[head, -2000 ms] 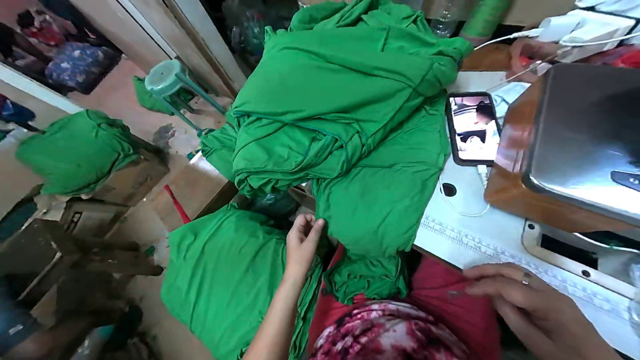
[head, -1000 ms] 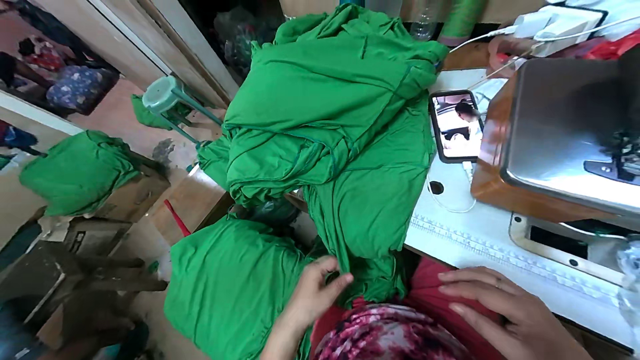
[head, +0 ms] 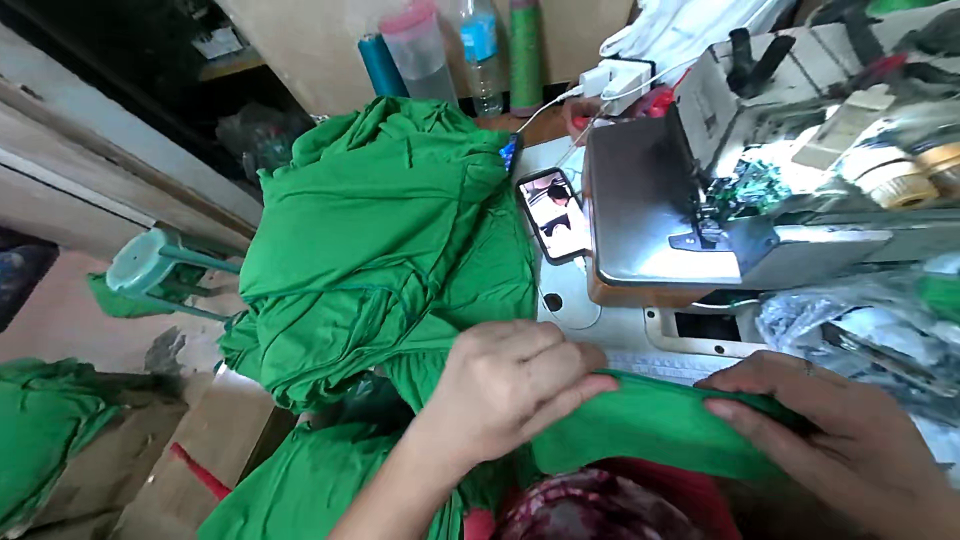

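A piece of green fabric (head: 652,427) is stretched by its edge between both hands, above the lap. My left hand (head: 525,390) pinches the edge at one end, and my right hand (head: 802,427) grips it at the other. Behind my left hand lies a large heap of green fabric (head: 360,225), partly on the white table. The metal plate of a sewing machine (head: 645,202) sits beyond my right hand. More green fabric (head: 315,480) lies to the left of my left forearm.
A phone (head: 555,214) with a lit screen lies on the table between the heap and the machine. Bottles (head: 480,60) and a thread cone (head: 381,64) stand behind. A plastic stool (head: 154,262) and a cardboard box (head: 202,442) are at the left. Plastic wrapping (head: 862,330) lies at the right.
Both hands have taken hold of a green fabric edge and hold it taut; earlier my right hand rested near the lap without fabric. The view has shifted to the right.
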